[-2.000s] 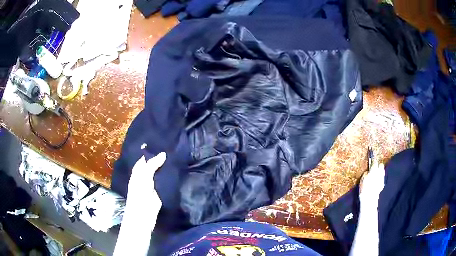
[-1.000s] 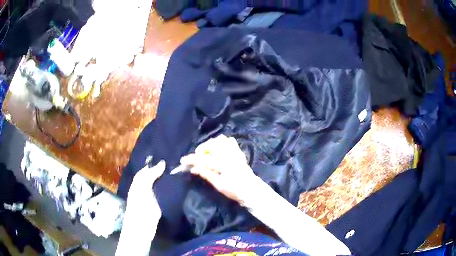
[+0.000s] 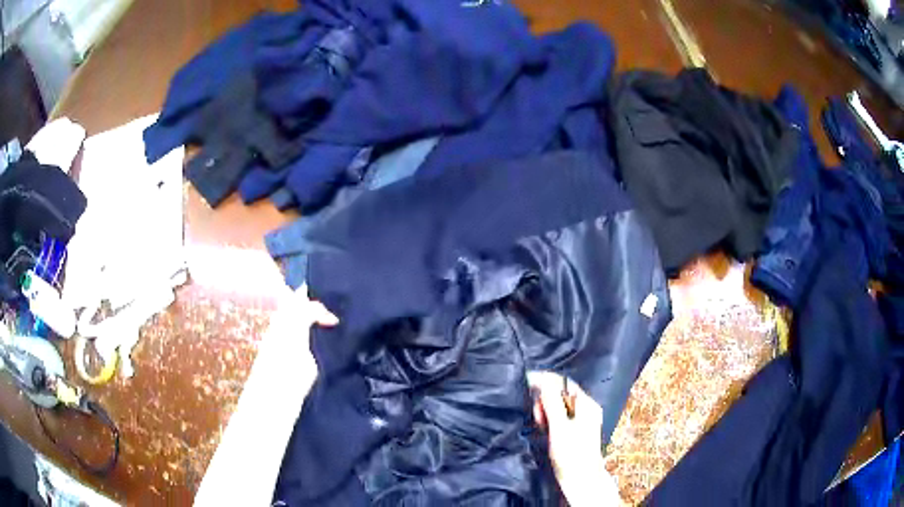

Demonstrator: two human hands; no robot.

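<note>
A dark navy jacket (image 3: 396,228) lies open before me, its shiny, crinkled lining (image 3: 476,376) facing up. A small white label (image 3: 649,304) shows at the lining's right edge. My left hand (image 3: 305,327) is at the jacket's left edge, thumb on top, the other fingers hidden; it grips the cloth. My right hand (image 3: 567,411) is over the lower right of the lining, with a small slim tool, seemingly thread snips (image 3: 568,396), between its fingers. No needle or thread can be made out.
Navy garments (image 3: 396,89) are heaped at the back, a blacker one (image 3: 684,168) at back right, and navy cloth (image 3: 823,347) at right. At left are white fabric (image 3: 129,218), yellowish scissor rings (image 3: 96,358) and a hand machine (image 3: 35,366) with black cord.
The view has tilted up towards the back pile. My right hand has moved away from my left, rightward over the lining. My left hand has moved up along the jacket's left edge.
</note>
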